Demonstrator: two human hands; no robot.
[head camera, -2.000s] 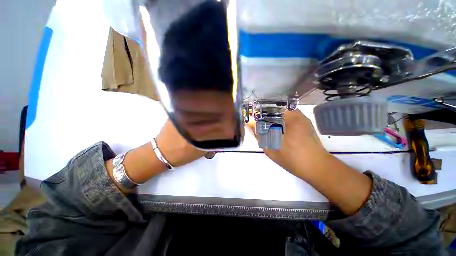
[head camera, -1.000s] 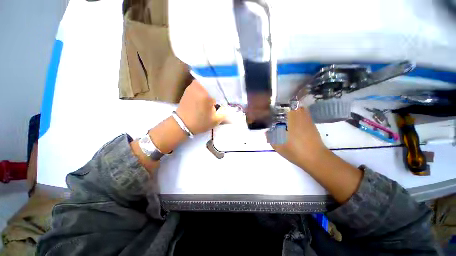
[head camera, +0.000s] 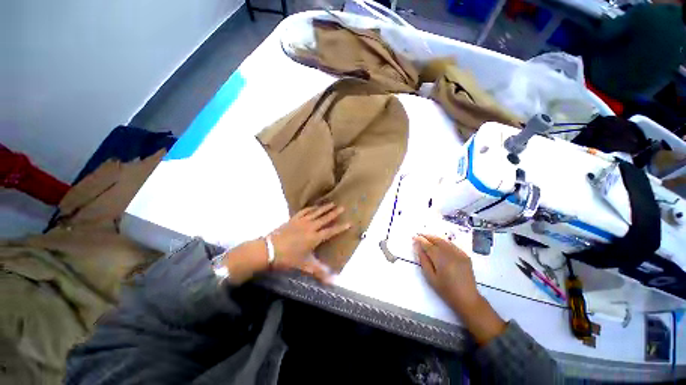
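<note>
A khaki garment piece (head camera: 350, 150) lies spread on the white machine table, left of the sewing machine (head camera: 489, 177). My left hand (head camera: 305, 239) rests on its lower end near the table's front edge, fingers spread. My right hand (head camera: 445, 263) lies on the table just left of and below the presser foot area, fingers together and bent; whether anything is under the fingertips cannot be told. The needle area is small and blurred.
More khaki cloth (head camera: 353, 49) lies at the table's back. Snips (head camera: 543, 280) and a screwdriver (head camera: 578, 308) lie right of my right hand. A measuring tape (head camera: 361, 304) runs along the front edge. Brown cloth (head camera: 68, 278) is piled at left. A person (head camera: 639, 49) is at upper right.
The view has swung left and back. My left hand has moved away from the needle onto the spread cloth. My right hand has come out from beside the presser foot.
</note>
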